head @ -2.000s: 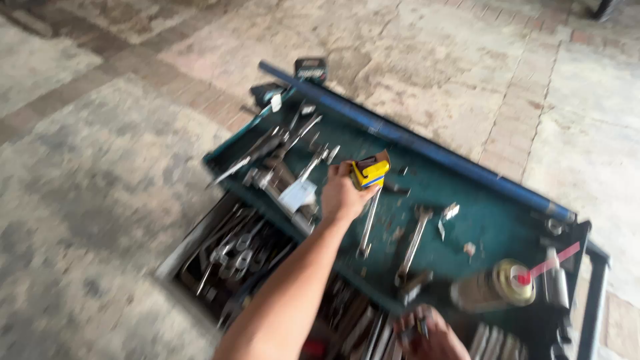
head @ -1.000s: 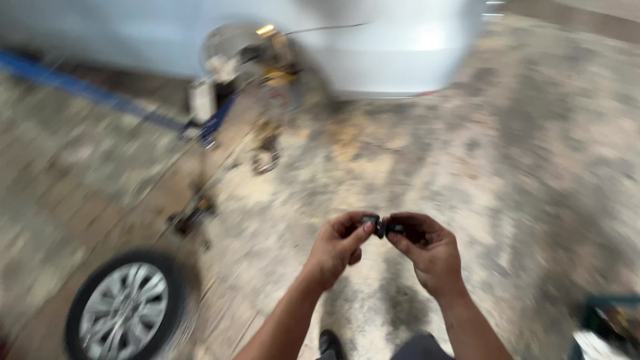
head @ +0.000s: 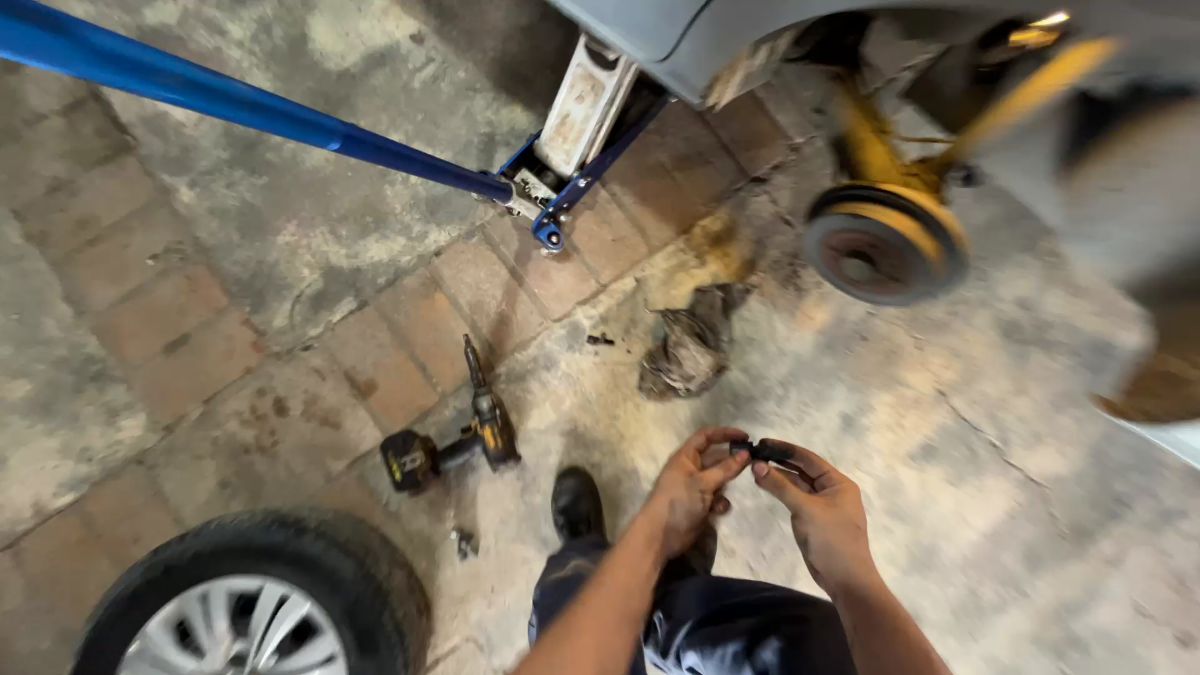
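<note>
Between the fingertips of both hands is a small dark part (head: 756, 450), too small to identify. My left hand (head: 692, 487) pinches its left end between thumb and fingers, and my right hand (head: 820, 502) grips the right end. Ahead of the hands a crumpled dirty rag (head: 691, 352) lies on the concrete floor, with a small black piece (head: 600, 339) to its left. A cordless impact wrench (head: 487, 427) with a socket fitted lies on the floor left of my hands. Beyond, a brake disc and hub (head: 881, 248) show at the car's open wheel arch.
A blue floor jack (head: 553, 202) stands under the edge of the light-coloured car body (head: 647, 28), its long blue handle (head: 328, 136) reaching to the upper left. A wheel with tyre (head: 375, 581) lies at the lower left. Small metal pieces (head: 463, 543) lie near it.
The view has swung from the tool cart to the car. The left hand held a yellow object over the cart in the oldest frame; both hands now hold a small dark part, as one second ago.
</note>
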